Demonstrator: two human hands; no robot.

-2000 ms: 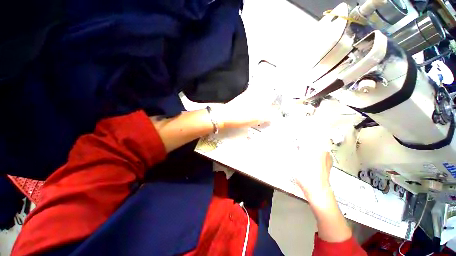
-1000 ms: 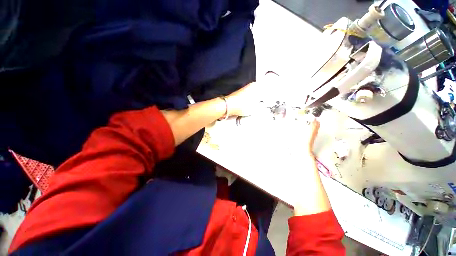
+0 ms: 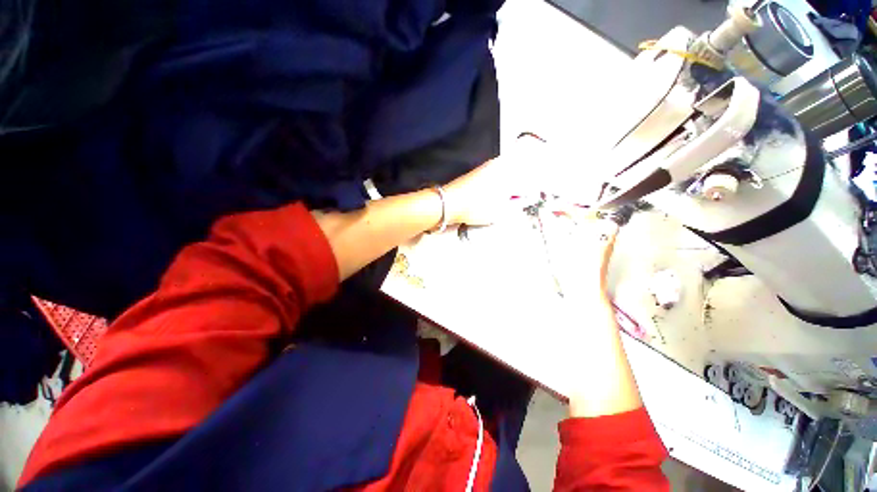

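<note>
The cream-white sewing machine (image 3: 760, 192) with black bands stands at the right, its head end over the white table (image 3: 471, 283). My left hand (image 3: 481, 195) reaches in from the left to the needle area. My right hand (image 3: 594, 279) reaches up from below to the same area. Both hands are washed out by glare, and their fingertips cannot be made out. Small dark and reddish bits show between the hands by the needle area. Whether either hand holds something cannot be told.
A large heap of dark navy cloth (image 3: 240, 106) fills the left and upper left. Shiny metal cylinders (image 3: 835, 96) stand behind the machine. A red perforated crate (image 3: 75, 329) is at the lower left. A measuring scale runs along the table's front edge. A pink item lies beside my right wrist.
My right hand has moved up and left to the needle area. My left hand has shifted slightly in the view. The pink item now shows beside my right wrist. The view has shifted a little.
</note>
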